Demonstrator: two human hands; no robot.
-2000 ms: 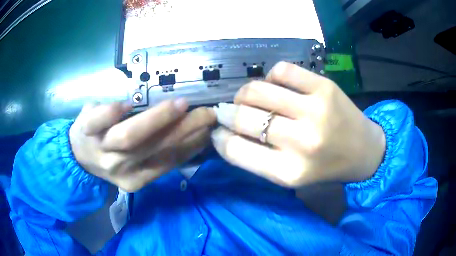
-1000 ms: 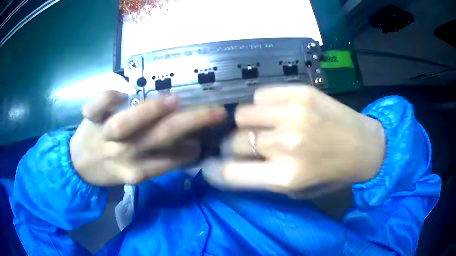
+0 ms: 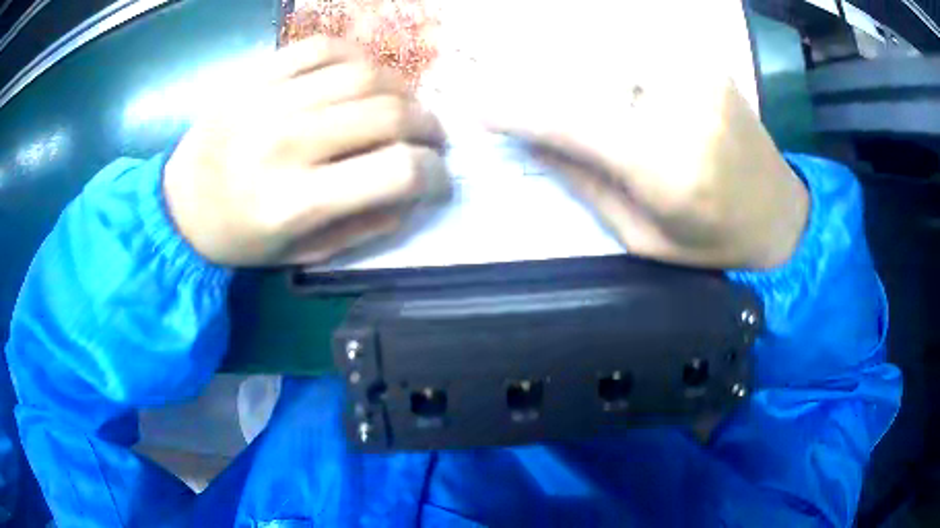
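Note:
The long black fixture lies at the near edge, just above the lap, with its small square openings in a row and silver screws at both ends. A heap of small copper-coloured parts lies at the upper left of the white paper. My left hand is over the left of the paper, fingers curled, below the heap. My right hand is over the right of the paper, overexposed and blurred, its fingers pointing left. Whether either hand holds a small part cannot be seen.
The paper lies on a tray with a thin dark edge, behind the fixture. The dark green mat shows at the left. Metal rails curve along the top left, and grey equipment stands at the upper right.
Both hands have moved up from the fixture's near side onto the paper. The fixture sits lower in the view, its openings fully uncovered. More of the paper and copper parts shows.

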